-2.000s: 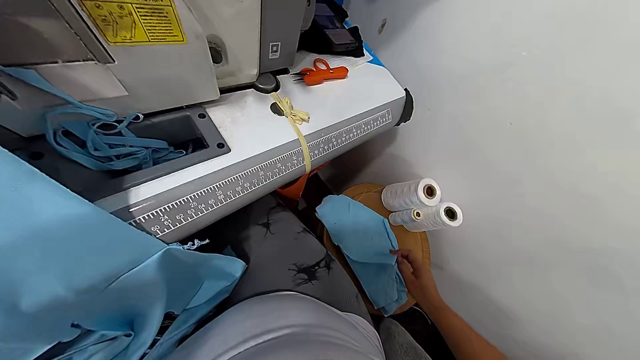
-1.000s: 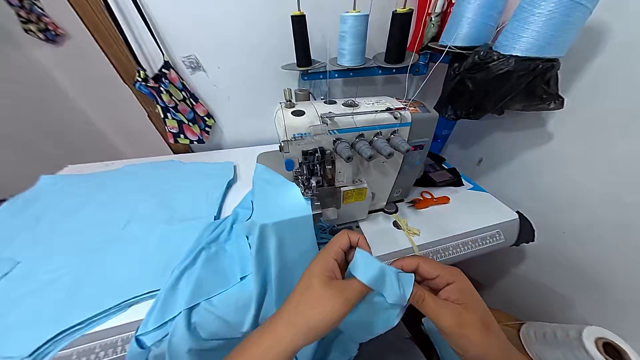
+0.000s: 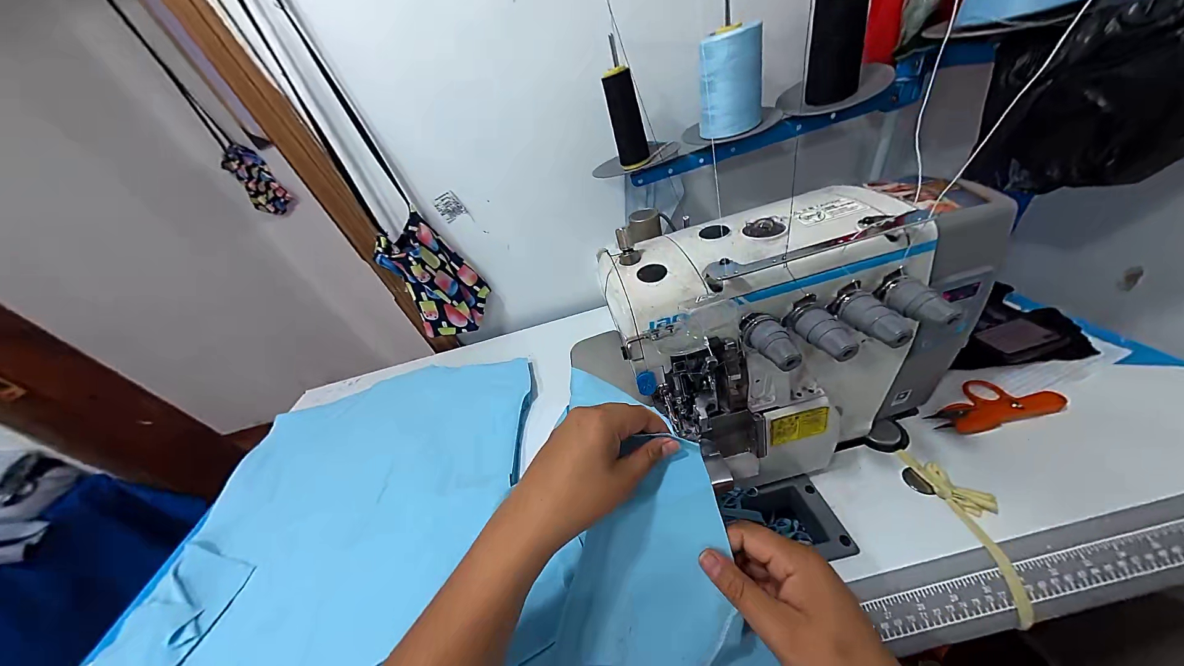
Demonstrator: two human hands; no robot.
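My left hand (image 3: 601, 467) pinches the upper edge of a light blue fabric piece (image 3: 638, 555) between thumb and fingers, close to the needle and presser foot area of a white overlock sewing machine (image 3: 786, 268). Lower down, my right hand (image 3: 786, 583) holds the same piece by its right edge, between thumb and curled fingers. The top of the fabric lies against the front of the machine head. A larger light blue fabric panel (image 3: 388, 462) is spread on the white table to the left.
Orange thread snips (image 3: 1008, 407) lie right of the machine, near a yellow tied strip (image 3: 980, 527) over the table's ruler edge (image 3: 1091, 560). Blue trimmings fill a recessed tray (image 3: 823, 532). Thread cones (image 3: 731, 83) stand above; a patterned cloth pouch (image 3: 435, 277) hangs at the wall.
Two seconds ago a hand was at folded blue fabric beside white thread cones; one second ago both hands held fabric before the machine. My left hand and the fabric are now at the needle area.
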